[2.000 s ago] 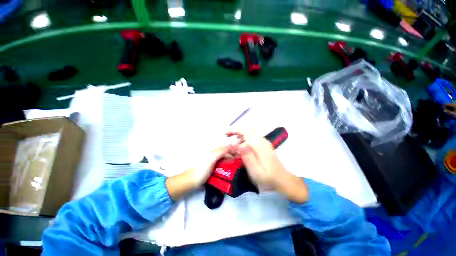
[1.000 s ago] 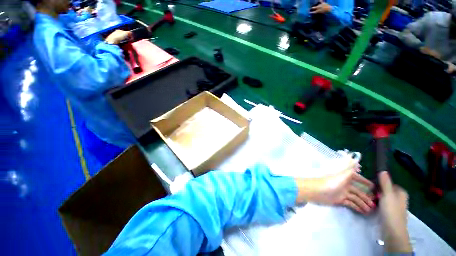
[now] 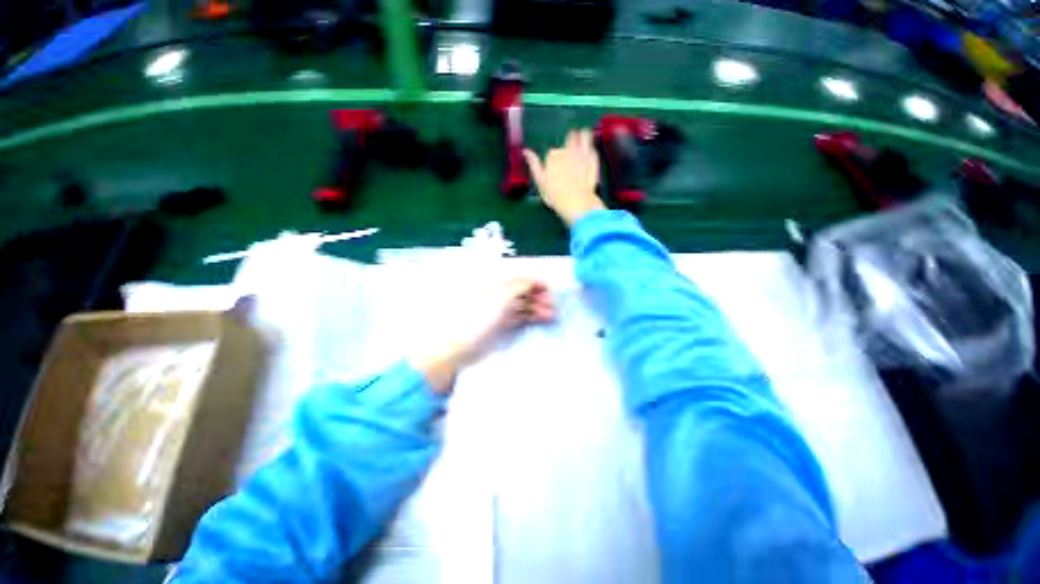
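My right hand reaches out over the green conveyor belt, fingers apart, with nothing seen in it. It is between two red-and-black handle assemblies: one stands close on its left, the other close on its right. Whether the fingertips touch the right one cannot be told. My left hand is over the far part of the white foam sheet, fingers curled; blur hides whether something small is in them.
More red-and-black assemblies lie on the belt, at left and right. An open cardboard box with pale film is at left. A clear plastic bag is at right, above a black box. White strips lie along the sheet's far edge.
The view has swung back from the left to the front. The assembly my right hand held one second ago is out of that hand. The right hand is now open, and the left has curled its fingers.
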